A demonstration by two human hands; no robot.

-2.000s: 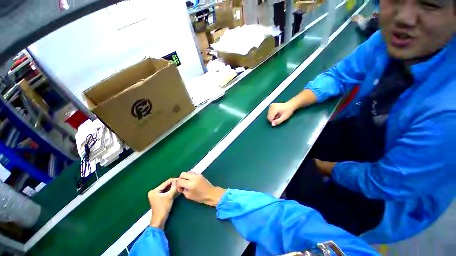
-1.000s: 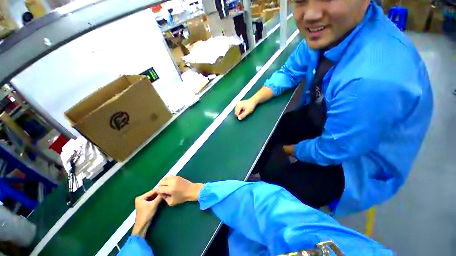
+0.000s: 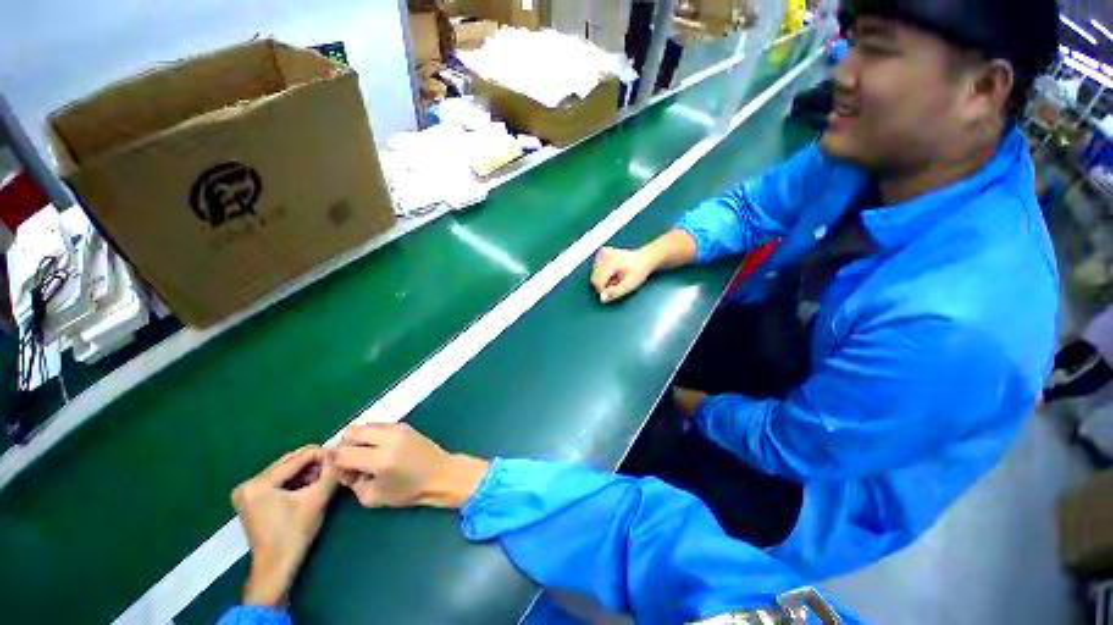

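Observation:
My left hand and my right hand meet at the fingertips, low in the view and left of centre. Thumbs and forefingers are pinched together over the white strip and the edge of the dark green worktop. Whatever is between the fingertips is too small or hidden to tell. Both wrists come out of blue sleeves.
Beyond the green conveyor belt stands an open brown carton with a round black logo. White trays with black cable lie left of it, white papers right. A person in a blue smock sits at right, one hand on the worktop.
The view has shifted, so the carton appears larger and higher and the seated person has turned more sideways. My hands stay pinched together and appear a little further left.

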